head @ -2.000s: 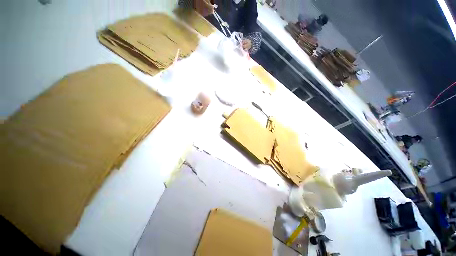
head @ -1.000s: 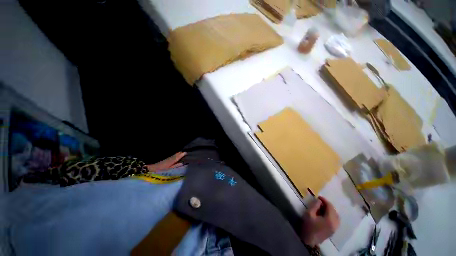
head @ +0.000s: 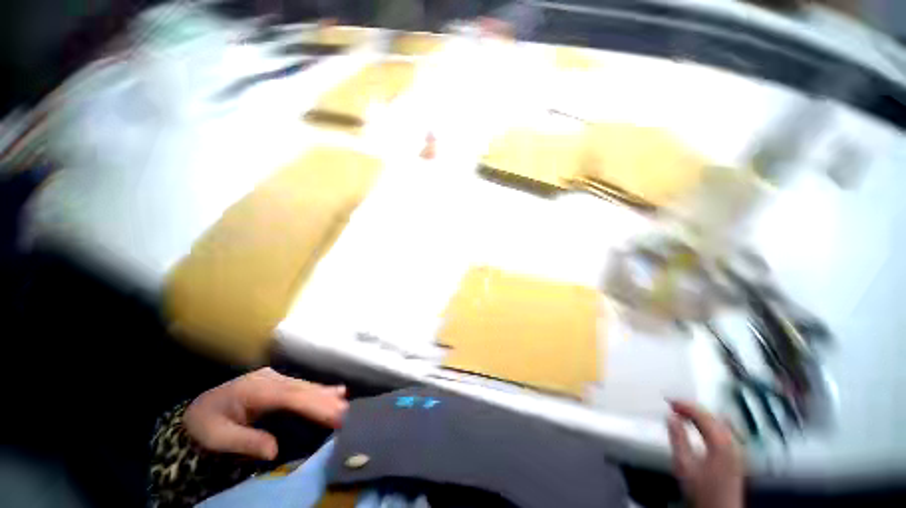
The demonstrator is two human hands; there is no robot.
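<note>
A tan leather panel (head: pixel 522 332) lies flat on the pale work board (head: pixel 646 382) near the table's front edge. My left hand (head: pixel 260 409) is at the lower left, in front of the table edge beside the dark apron, fingers apart and empty. My right hand (head: pixel 705 451) is at the lower right by the table edge, right of and below the panel, thumb and finger apart, holding nothing visible. The glue plate (head: pixel 651 278) is right of the panel, blurred, with a yellow brush handle on it. The picture is blurred.
A long stack of tan leather (head: pixel 273 248) lies at left, reaching the front edge. Smaller tan piles (head: pixel 636 159) lie behind the panel. A small brownish bottle (head: pixel 428 147) stands between the piles. Dark tools (head: pixel 775 347) lie at right. Pale crumpled plastic (head: pixel 174 109) is at far left.
The view has swung and levelled. My left hand has come up from the lap area to near the table edge. My right hand has opened and sits away from the panel's corner.
</note>
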